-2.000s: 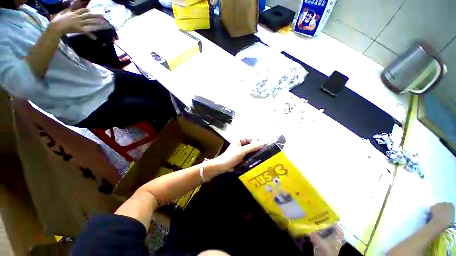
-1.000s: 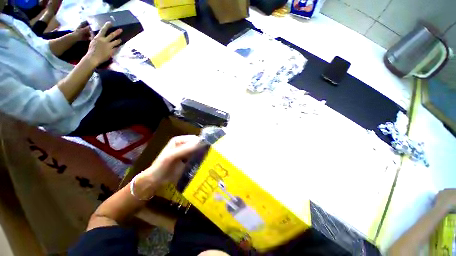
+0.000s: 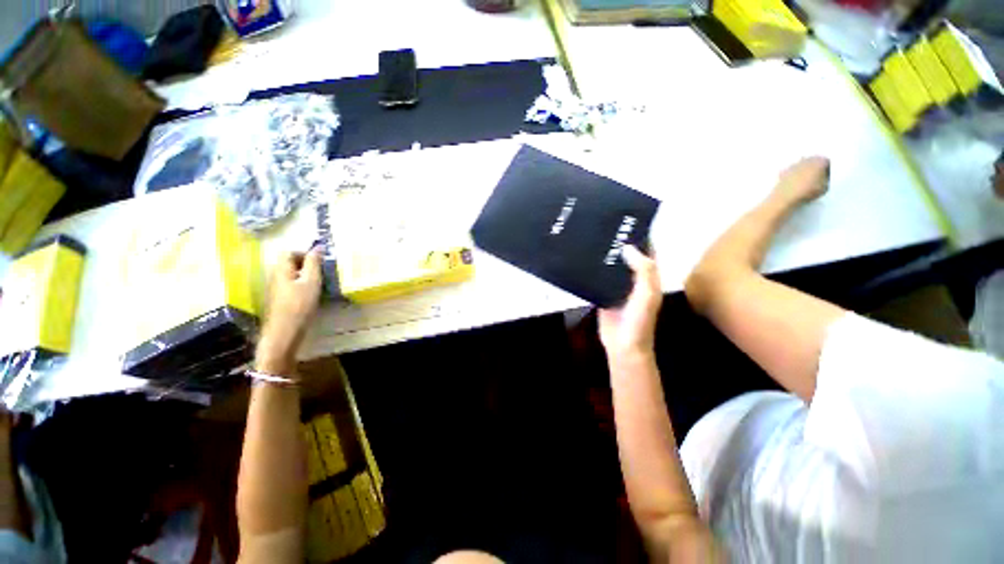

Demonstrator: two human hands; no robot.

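Observation:
A yellow printed box (image 3: 402, 264) lies on the white table in front of me, its black end towards my left hand. My left hand (image 3: 293, 295), with a bracelet at the wrist, has its fingers closed at that black end. My right hand (image 3: 634, 306) holds a flat-looking matte black box (image 3: 564, 226) by its near right corner, to the right of the yellow box. Small pale lettering shows on its face. The right thumb lies on this face; the fingers beneath are hidden.
A larger yellow box with a black end (image 3: 182, 281) stands at left. Clear wrap and silvery accessories (image 3: 264, 154) lie behind, near a black mat (image 3: 462, 105) with a smartphone (image 3: 397, 78). A carton of yellow boxes (image 3: 350, 441) is below the table edge. A person's arm (image 3: 760, 237) rests at right.
The view has swung right. The yellow box has gone from over my lap to the table. The black box is now in my right hand, out to the right.

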